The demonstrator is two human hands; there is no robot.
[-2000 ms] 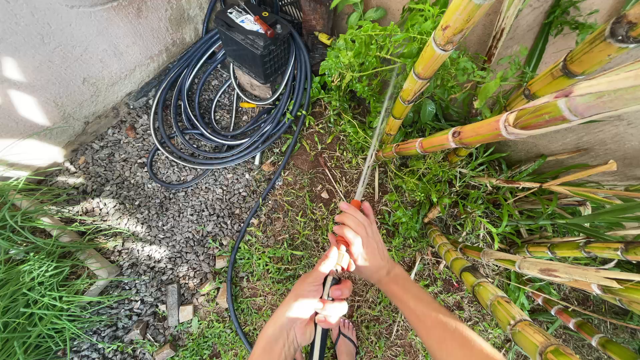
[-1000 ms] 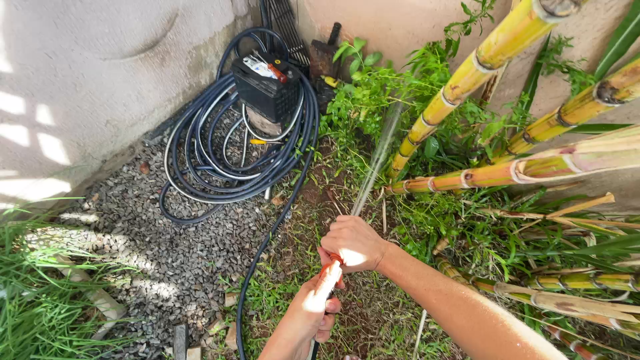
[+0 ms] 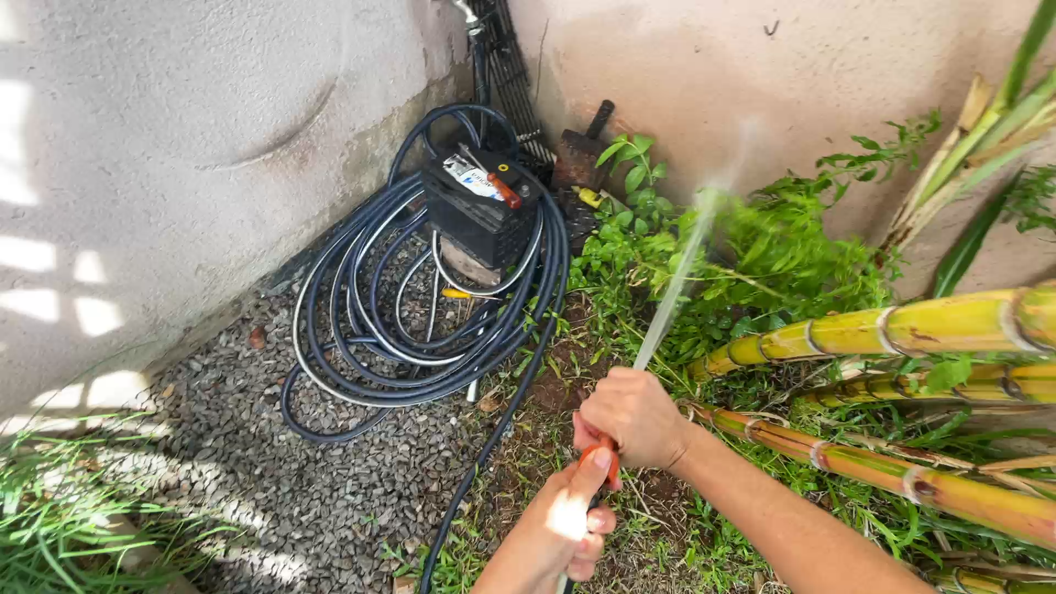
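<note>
Water point(image 3: 678, 285) sprays from an orange hose nozzle point(image 3: 609, 459) toward leafy green plants by the back wall. My right hand point(image 3: 634, 419) wraps around the front of the nozzle and hides most of it. Just behind and below, my left hand point(image 3: 569, 524) grips the rear of the nozzle and the dark hose, with its thumb on top. The rest of the dark hose point(image 3: 487, 450) lies on the ground to the left and leads up to a large coil point(image 3: 355, 309) on the gravel.
A black battery point(image 3: 474, 219) rests on a block inside the coil, with an orange-handled tool point(image 3: 505, 191) on top. Two walls meet behind, near a tap point(image 3: 469, 15). Thick yellow canes point(image 3: 949, 326) lean across the right side. Long grass point(image 3: 74, 503) grows at lower left.
The view has tilted up, showing more of the back wall. The water jet now reaches higher on the plants and toward the wall. Both hands keep their hold.
</note>
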